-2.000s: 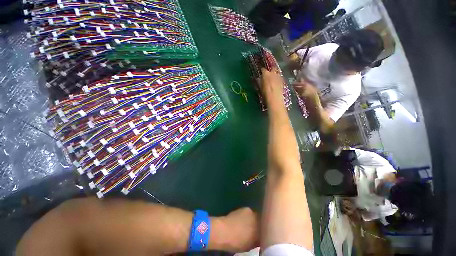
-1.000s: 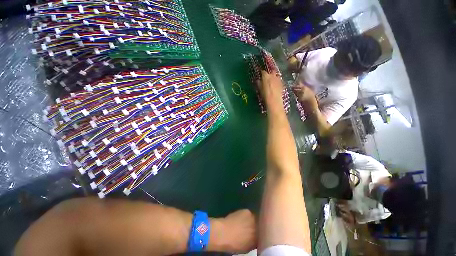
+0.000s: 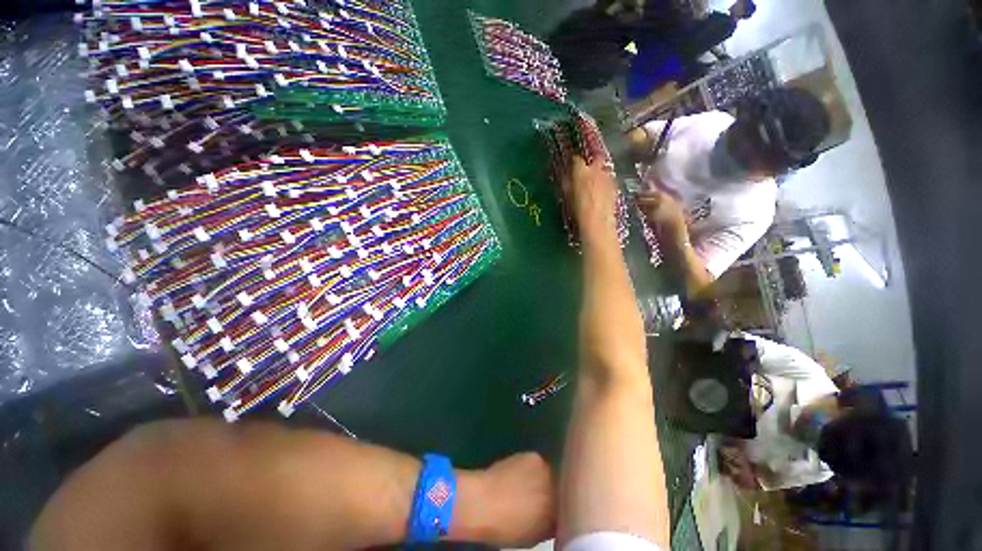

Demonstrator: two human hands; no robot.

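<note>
My left hand, with a blue wristband, is curled into a fist at the bottom centre, partly hidden by my right forearm. My right hand is stretched out onto a wired panel at the upper centre right; its fingers are too small and blurred to tell their grip. A large wired PCB panel, covered in coloured wires with white plugs, lies at the left. A stack of wired panels lies above it. A smaller wired panel lies at the top centre.
Yellow rubber bands and a short wire lead lie on the green table. Clear plastic lies at the far left. A black fan stands at the right. People in white shirts sit beyond, one hand near the panel.
The view has shifted slightly, so the panels appear a little further right. My right hand stays on the far panel with a small shift, and my left fist has not visibly moved.
</note>
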